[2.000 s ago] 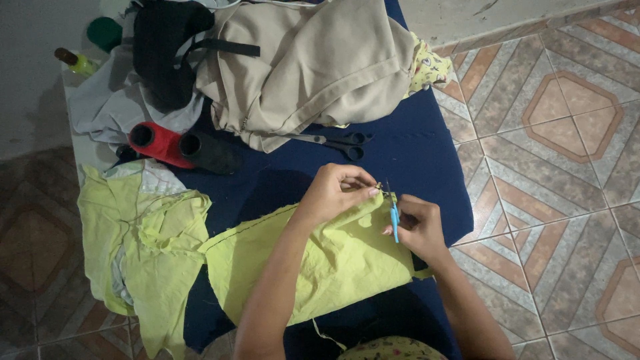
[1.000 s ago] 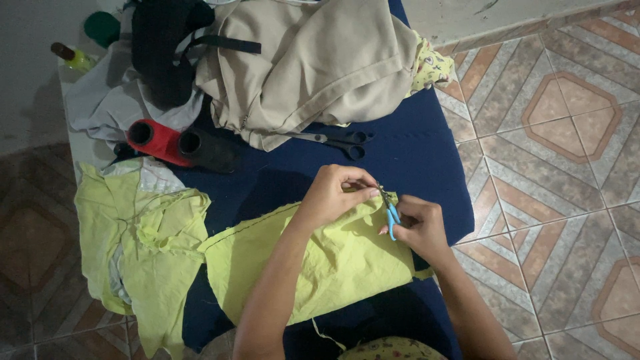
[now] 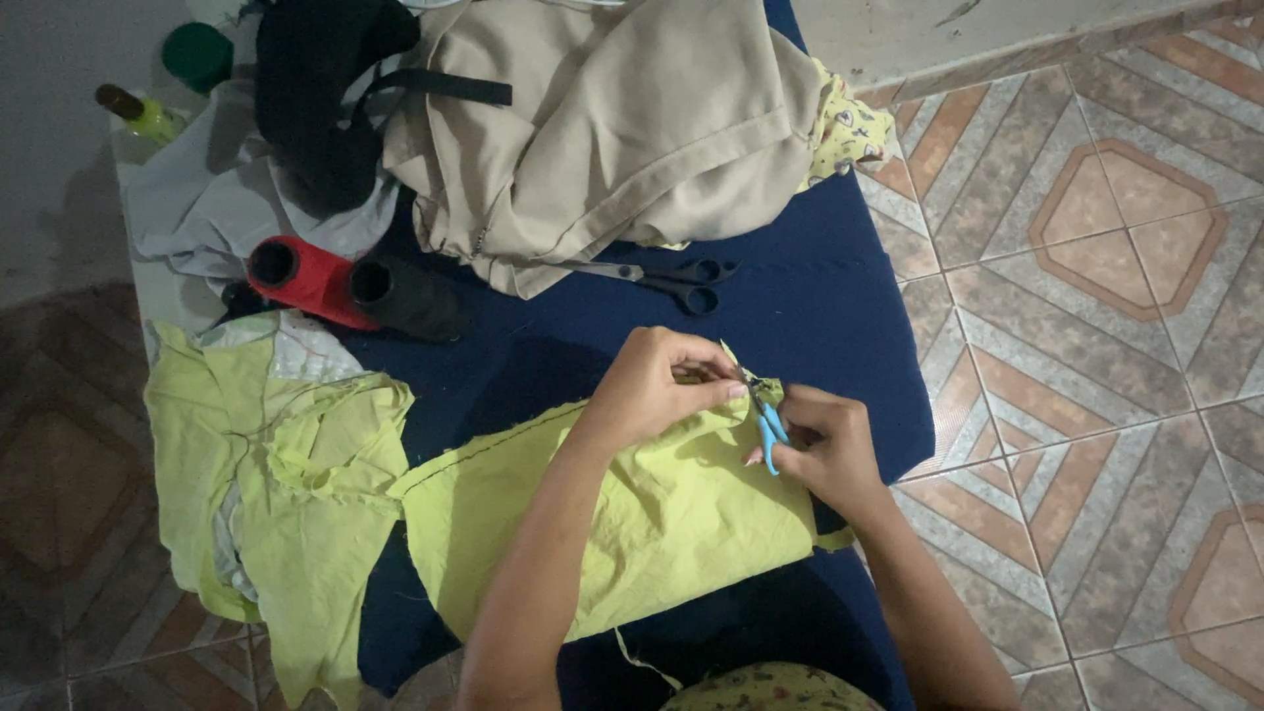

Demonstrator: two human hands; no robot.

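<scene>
A yellow-green cloth piece [image 3: 691,533] with a dark stitched edge lies over the navy cloth [image 3: 810,306]. My left hand [image 3: 681,380] pinches the cloth's upper edge between thumb and fingers. Small scissors with light blue handles [image 3: 770,439] are in my right hand [image 3: 825,444], their blades at that edge beside my left fingertips. Whether the blades are apart is hard to tell. More yellow-green fabric [image 3: 296,513], crumpled, joins or touches the piece on the left. Large black-handled scissors [image 3: 681,281] rest above my hands, blades partly under beige fabric [image 3: 632,128].
A red thread cone [image 3: 306,281] and a black thread cone [image 3: 405,296] lie at upper left. Behind them are white cloth [image 3: 217,197], a black fabric item [image 3: 316,99], a small bottle [image 3: 143,114] and a green round object [image 3: 197,57]. Tiled floor [image 3: 1106,415] borders the right side.
The blue-handled scissors have tilted since the earliest frame, their blades now pointing up and left toward my left fingertips. Both hands have stayed in nearly the same place.
</scene>
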